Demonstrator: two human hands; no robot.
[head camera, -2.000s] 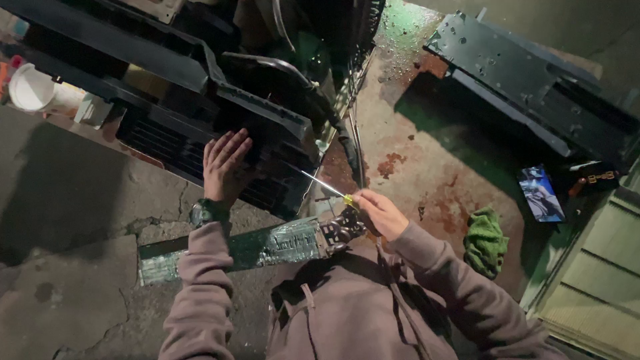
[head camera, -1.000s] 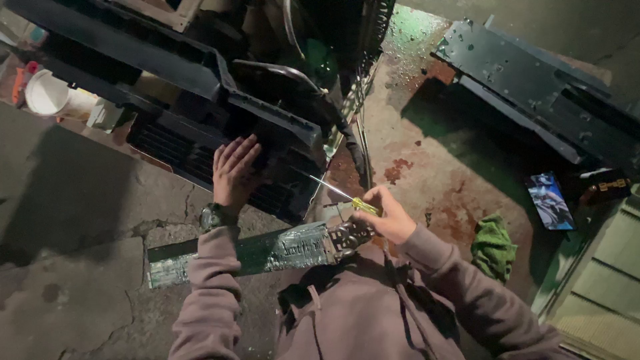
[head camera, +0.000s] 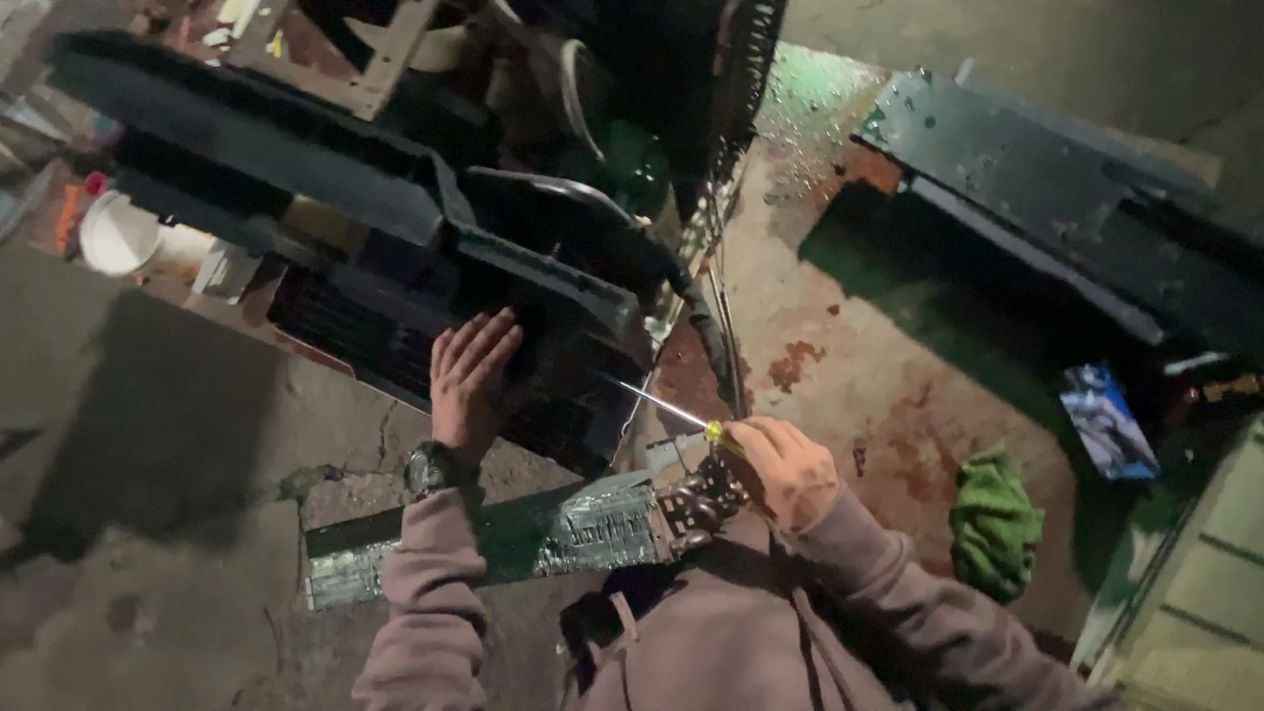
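Observation:
My left hand (head camera: 472, 375) lies with its fingers extended on a black plastic housing (head camera: 553, 281) with slatted parts. A watch is on that wrist. In my right hand (head camera: 785, 464) is a screwdriver (head camera: 664, 405) with a yellow handle, its metal shaft pointing up and left toward the housing's right end. Whether the tip touches the housing is not clear. Just below and left of the right hand, a chain-like dark metal part (head camera: 696, 509) sits at the end of a long board partly wrapped in shiny film (head camera: 602, 528).
A dark panel (head camera: 1047, 188) with drops on it lies at the upper right. Near it are a green cloth (head camera: 997, 528) and a packet with a printed picture (head camera: 1109, 420). A white tub (head camera: 120, 233) stands at the left. Dark cables (head camera: 706, 326) run beside the housing's right end.
The view has shifted slightly. My left hand stays on the housing and my right hand keeps hold of the screwdriver, its shaft still pointing up and left.

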